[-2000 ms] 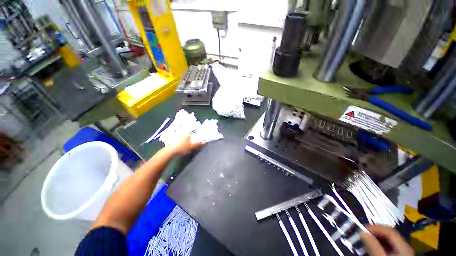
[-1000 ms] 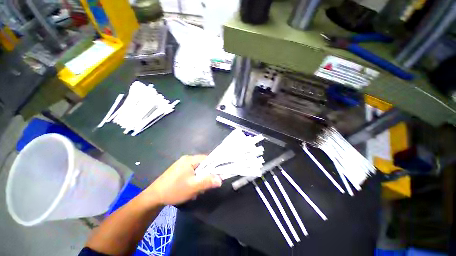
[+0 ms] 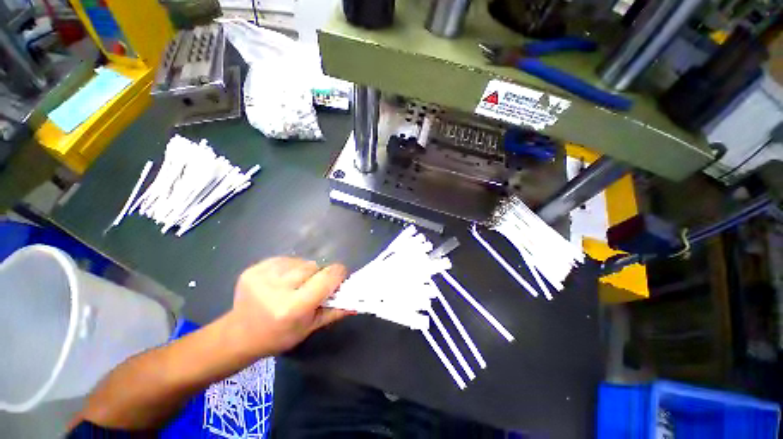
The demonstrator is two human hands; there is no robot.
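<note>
My left hand (image 3: pixel 288 296) is closed around a fanned bundle of white moulded leads (image 3: pixel 391 283) above the dark bench top. The bundle covers most of a narrow metal loading bar (image 3: pixel 446 248); only its right end shows. Several white leads (image 3: pixel 477 307) run from behind the bundle towards the front of the bench. A second bar (image 3: pixel 386 210) lies along the machine's base plate. A pile of thin white leads (image 3: pixel 537 244) is fanned at the right. Another pile of moulded leads (image 3: pixel 191 184) lies at the left. My right hand is not in view.
The green platen (image 3: pixel 412 56) carries blue-handled nippers (image 3: pixel 571 81), with the lower mould (image 3: pixel 464 150) beneath. A plastic bag of white parts (image 3: pixel 279 99) and a metal block (image 3: pixel 193 64) stand at the back left. A white tub (image 3: pixel 73 334) is lower left; blue crates (image 3: pixel 713 411) are below.
My left hand has lifted a bundle from the left pile and brought it right, over the loading bar. My right hand, earlier at the right-hand leads, has left the view. The camera view has shifted.
</note>
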